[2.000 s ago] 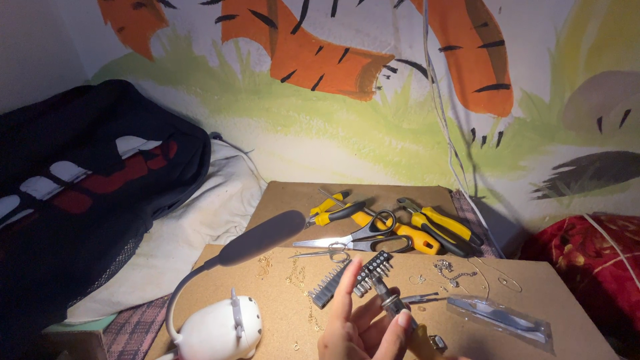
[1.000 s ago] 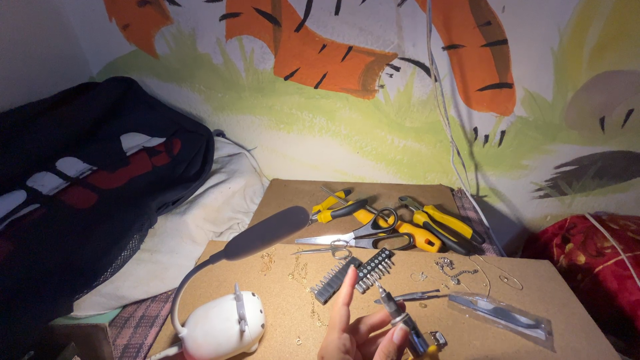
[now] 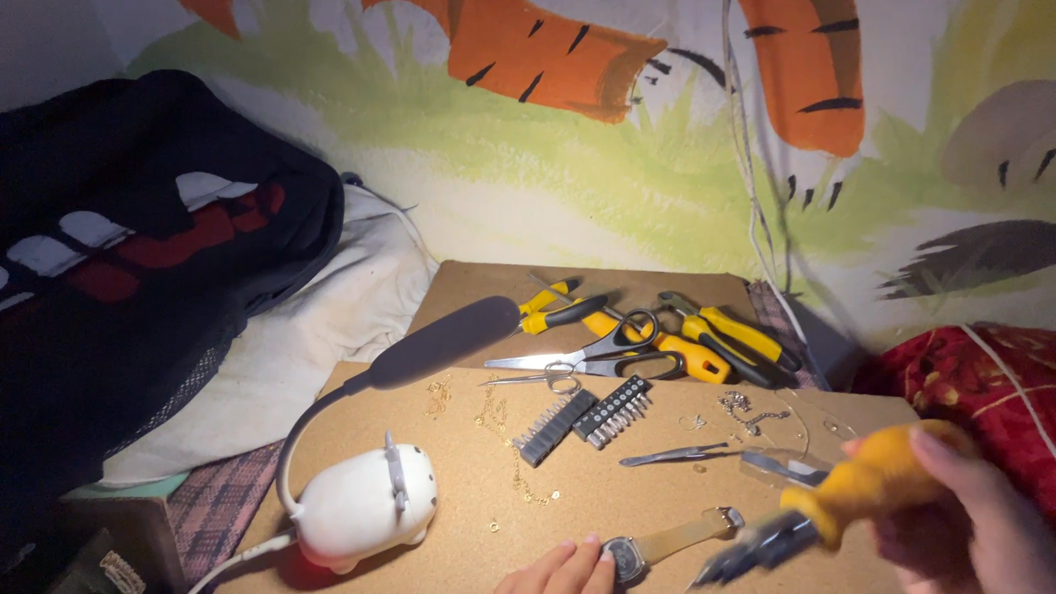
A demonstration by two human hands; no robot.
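My left hand (image 3: 565, 569) lies at the bottom edge, its fingertips touching the round case of a wristwatch (image 3: 625, 558) with a pale strap on the board. At the lower right, my right hand (image 3: 949, 511) grips a screwdriver (image 3: 887, 470) by its yellow handle; its dark front end is blurred and points down left, right of the watch. Two bit holders, one grey (image 3: 554, 429) and one black (image 3: 612, 411), lie near the middle with metal bits in them. Metal tweezers (image 3: 676, 454) rest to their right. Gold-coloured chain (image 3: 521, 478) lies left of the watch.
A white desk lamp (image 3: 363, 507) with a dark head (image 3: 445, 342) stands at left. Scissors (image 3: 594, 355), yellow-black pliers (image 3: 734, 334) and small scissors (image 3: 561, 378) lie behind. A silver chain (image 3: 751, 412) and a clear packet (image 3: 771, 469) are at right. Dark cloth (image 3: 165, 247) is far left.
The screwdriver's yellow handle now shows in my right hand at the lower right. The wristwatch and my left hand's fingers on it have come into plain view.
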